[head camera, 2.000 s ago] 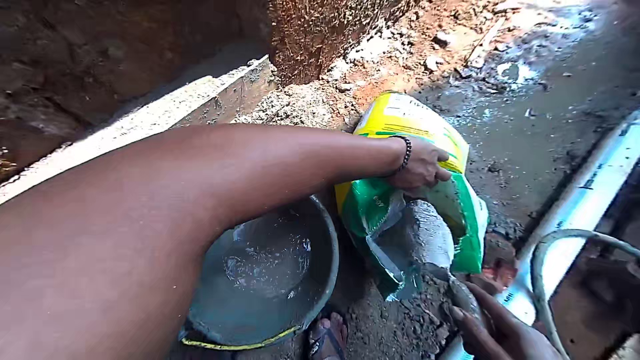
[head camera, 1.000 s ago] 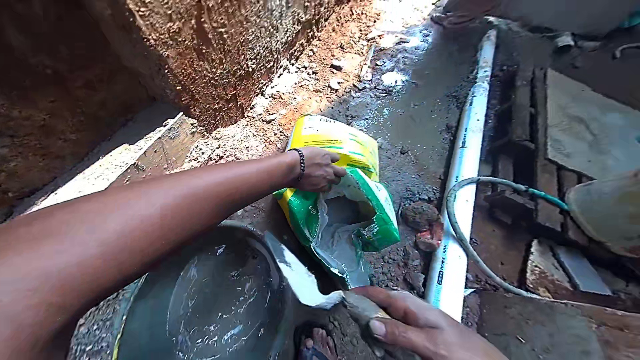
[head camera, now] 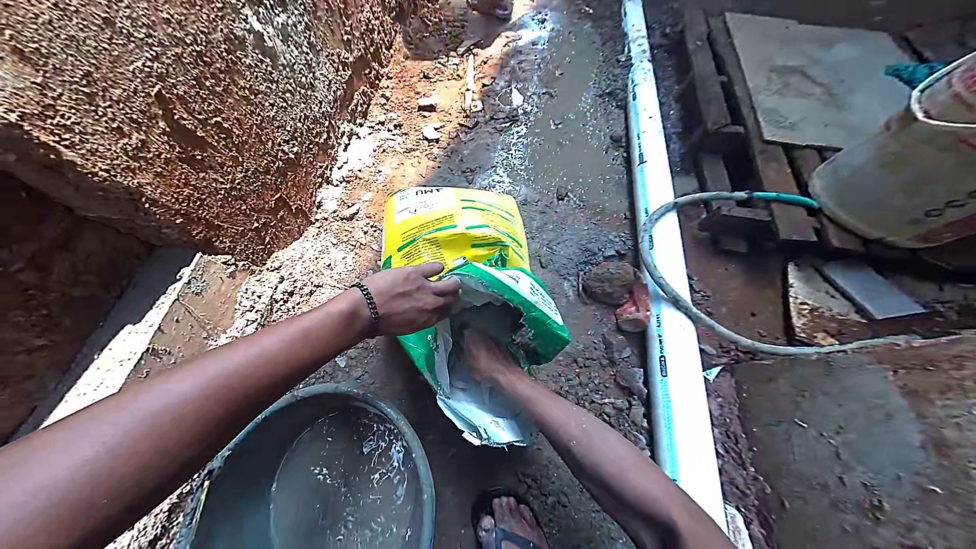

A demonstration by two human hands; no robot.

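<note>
A yellow and green bag (head camera: 457,229), torn at its near end and bearing writing, lies on the ground with grey powder inside. My left hand (head camera: 418,299), a beaded bracelet at its wrist, grips the bag's edge at the left of the opening. My right hand (head camera: 486,354) reaches down into the bag; its fingers and anything in them are hidden. Left of the bag's near end stands a dark round tub (head camera: 422,465) with grey liquid in it.
A long white pipe (head camera: 679,366) runs along the right, crossed by a hose (head camera: 671,286). A stone (head camera: 610,282) and a brick piece lie beside it. Farther right are wooden planks, a slab (head camera: 823,84) and a dirty bucket (head camera: 900,183). A rough earth wall rises at left.
My right hand, which held a trowel beside the tub a second ago, is now inside the bag; the trowel is out of sight. My left hand stays at the bag's edge.
</note>
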